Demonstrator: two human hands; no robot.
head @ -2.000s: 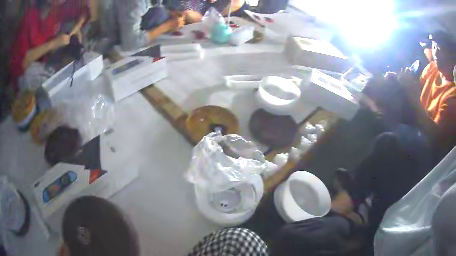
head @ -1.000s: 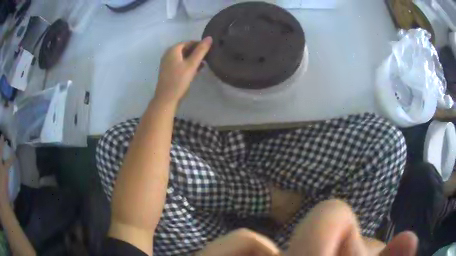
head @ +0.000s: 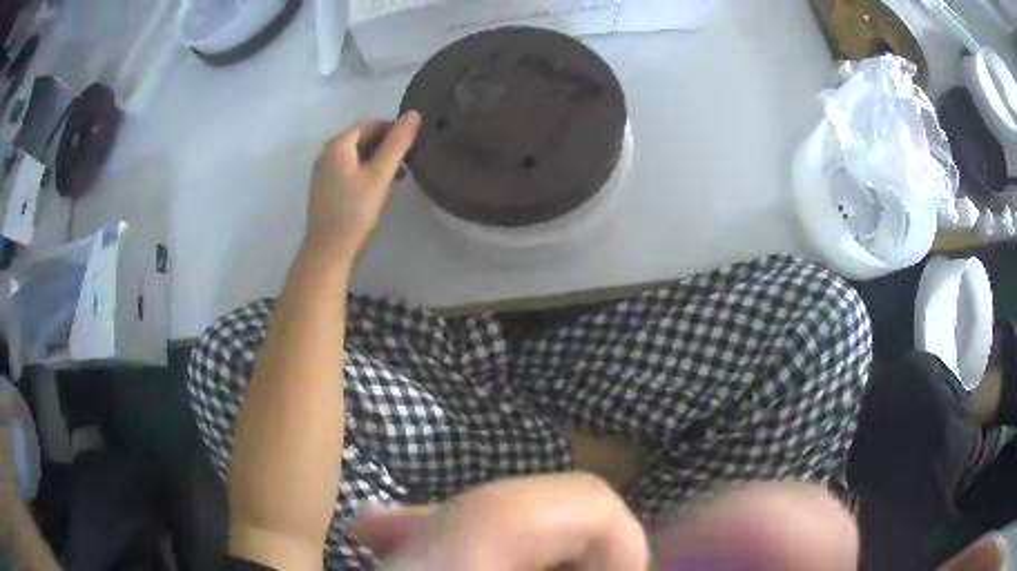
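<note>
A dark brown disc (head: 513,123) lies flat on top of a round white housing (head: 546,232) on the table in front of me. The disc has small holes and faint recessed marks. My left hand (head: 362,184) is at its left edge, index fingertip on the rim and thumb just below, gripping the edge. Blurred skin very close to the camera at the bottom seems to be my right hand (head: 535,524); its fingers are cut off by the picture edge, and whether it holds anything cannot be told.
A white housing (head: 853,218) with a clear plastic bag (head: 892,123) stands at right, a white ring-like shell (head: 953,318) beyond it. A white carton (head: 480,25) lies behind the disc. Another brown disc (head: 87,139) and an open carton (head: 128,296) are at left. People sit at both sides.
Two seconds ago the view faced across the table; now it looks down at my lap and the disc. Since one second ago, the blurred skin below has shifted; my left hand stays on the disc edge.
</note>
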